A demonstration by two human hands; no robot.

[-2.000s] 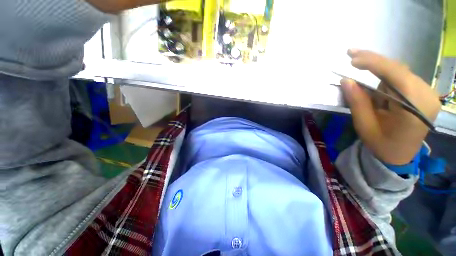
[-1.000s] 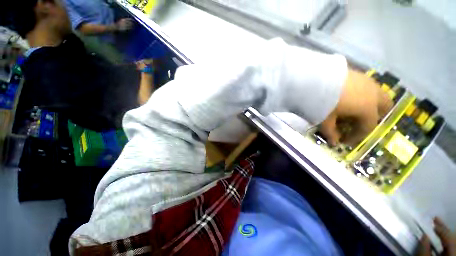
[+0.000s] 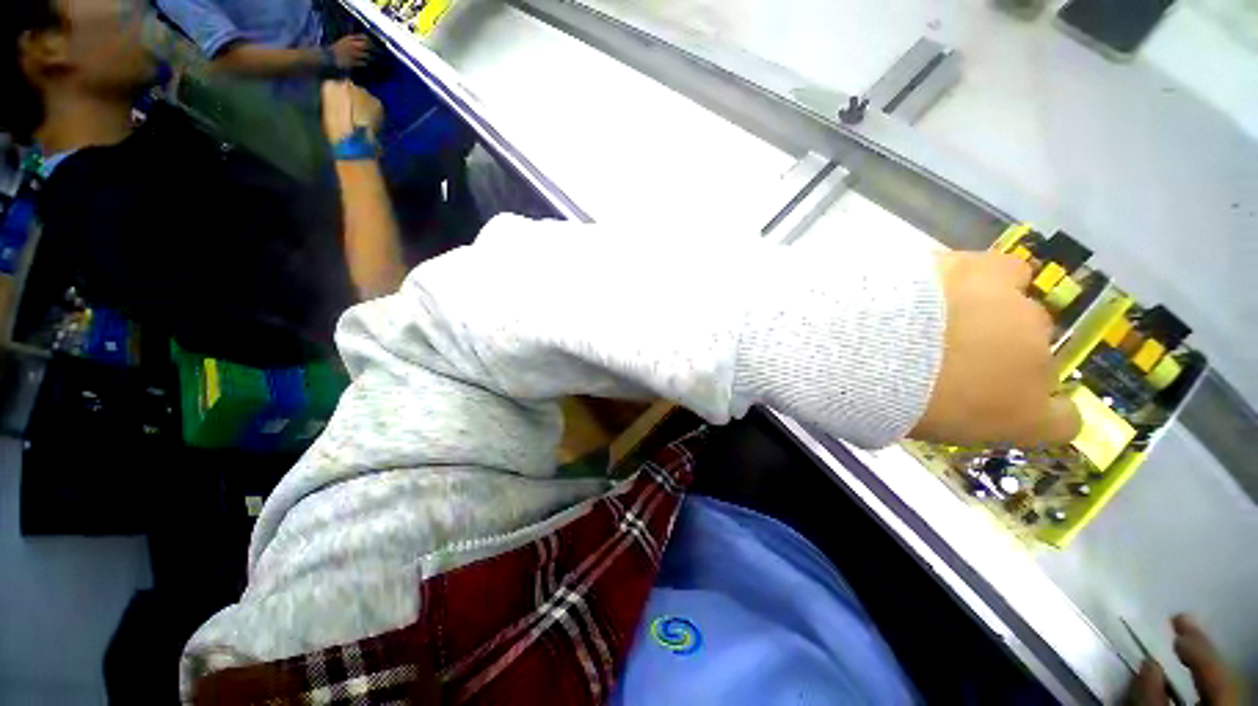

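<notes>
The circuit board panel [image 3: 1055,517], two boards side by side with yellow-green edges, lies on the pale track at the right. My left hand [image 3: 993,352] reaches across from the left and lies over the left board, its fingers among the tall parts. The fingertips are partly hidden, so whether they grip the board is unclear. My right hand [image 3: 1189,673] is at the bottom right corner, cut off by the picture's edge. It holds thin tweezers [image 3: 1137,646], pointing up and left, off the board.
A metal cross bar [image 3: 807,196] spans the track left of the board. Behind it run the guide rail [image 3: 717,86] and a bracket with a dark knob [image 3: 853,108]. A phone [image 3: 1115,19] lies at the top right. Two people sit at the left; one forearm wears a blue wristband.
The view has swung left along the line since the oldest frame. Since the middle frame, my left hand's fingers have shifted over the board, and more of the cross bar shows. The tweezers now show.
</notes>
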